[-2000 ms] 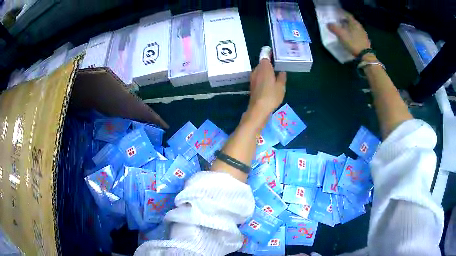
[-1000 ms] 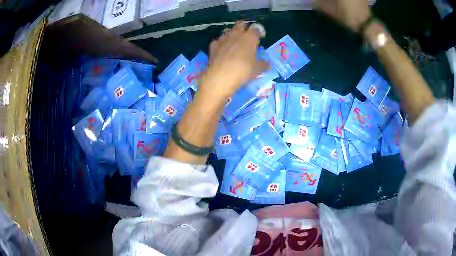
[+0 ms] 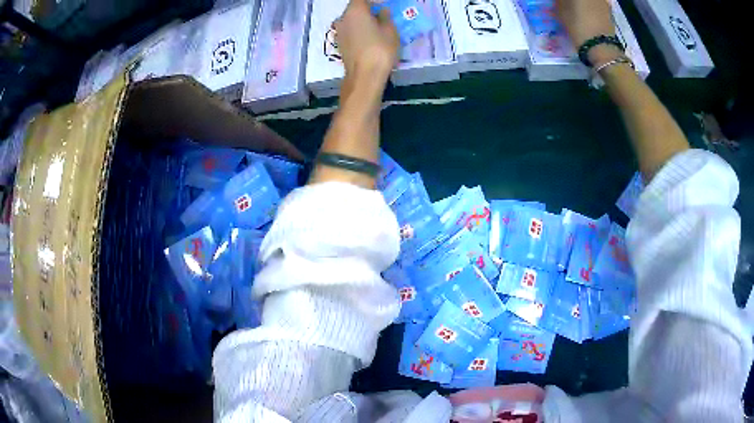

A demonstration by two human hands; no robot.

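Note:
My left hand is at the top of the view, holding a light-blue packet at its near edge over a clear-fronted box. My right hand is cut off by the top edge, over another clear-fronted box. A blue packet lies on that box beside the hand; whether the fingers grip it is hidden. Many loose blue packets lie overlapping on the dark green surface below my hands.
A brown carton with glossy tape stands at the left, with blue packets inside. Further white boxes stand in a row along the top left. Another white box lies at the top right.
My left hand has moved up from the packets to the boxes with a blue packet. My right hand is still at the boxes, now beside a packet. The boxes show further down in view.

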